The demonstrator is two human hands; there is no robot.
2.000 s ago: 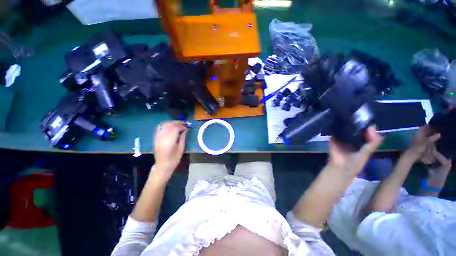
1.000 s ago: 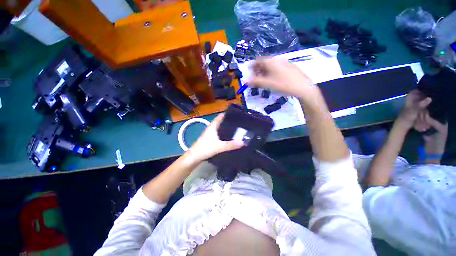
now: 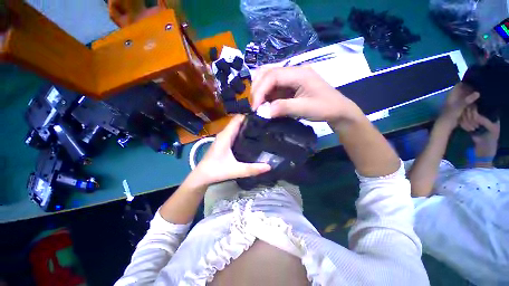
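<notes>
A boxy black device (image 3: 279, 146) with a pale label is held above my lap, in front of the bench edge. My left hand (image 3: 223, 159) grips its left side, with the thumb across its face. My right hand (image 3: 298, 95) is at the device's upper edge, fingers pinched around a small whitish piece (image 3: 264, 110). Whether that piece touches the device is hidden by the fingers. The white paper sheet (image 3: 350, 61) lies behind my right hand, which covers part of it.
The orange fixture (image 3: 137, 50) stands at the left, with small black pieces (image 3: 237, 86) on its base. Black units (image 3: 61, 142) are heaped at far left. A white ring (image 3: 196, 151), a clear bag (image 3: 279, 28), a black strip sheet (image 3: 402, 84) and loose black parts (image 3: 384, 32) lie around. A person's hands (image 3: 471, 120) are at right.
My right hand has come from over the paper to the device and now pinches a whitish piece. My left hand still holds the device. The view has shifted, moving the fixture left.
</notes>
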